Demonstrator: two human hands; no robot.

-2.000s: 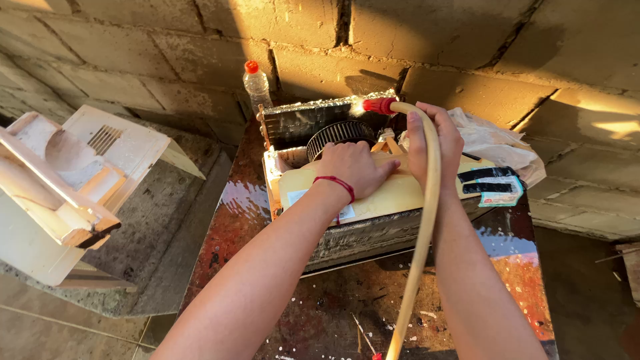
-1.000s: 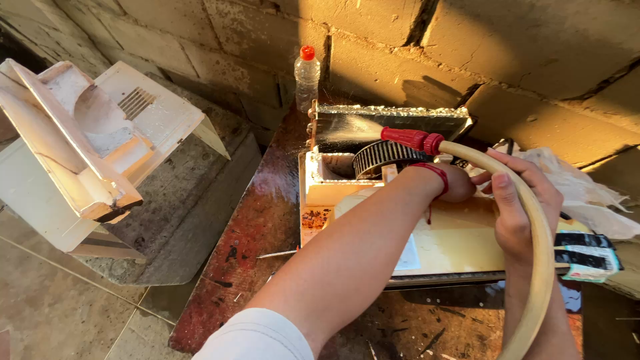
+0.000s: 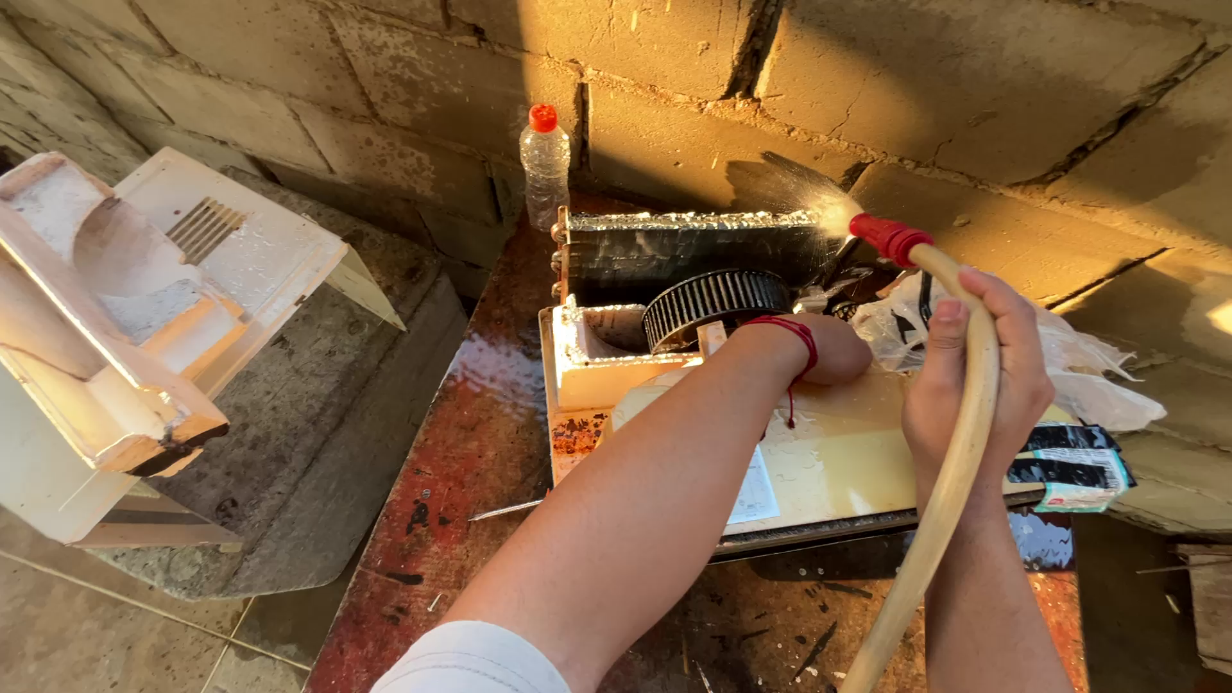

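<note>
My right hand (image 3: 991, 375) grips a cream hose (image 3: 967, 423) whose red nozzle (image 3: 890, 239) sprays water toward the upper left, over the right end of a finned metal coil (image 3: 683, 255). My left hand (image 3: 833, 348), with a red string bracelet at the wrist, reaches over the yellowed panel (image 3: 828, 452) of an opened air conditioner unit; its fingers are hidden, so its hold cannot be told. Left of that hand a black blower wheel (image 3: 717, 298) sits in the unit, beside a pale foam housing (image 3: 606, 375). Black tape and a printed wrapper (image 3: 1083, 476) lie on the panel's right end.
The unit stands on a wet, red-brown table (image 3: 433, 481) against a block wall (image 3: 962, 115). Behind its left corner is a plastic bottle (image 3: 546, 168) with a red cap. Clear plastic film (image 3: 1088, 361) lies at right. A removed casing (image 3: 279, 260) rests on a concrete block (image 3: 318, 462) at left.
The nozzle has moved from the coil's middle to its right end since one second ago. My left hand was on the panel near the blower wheel two seconds ago and is now farther right.
</note>
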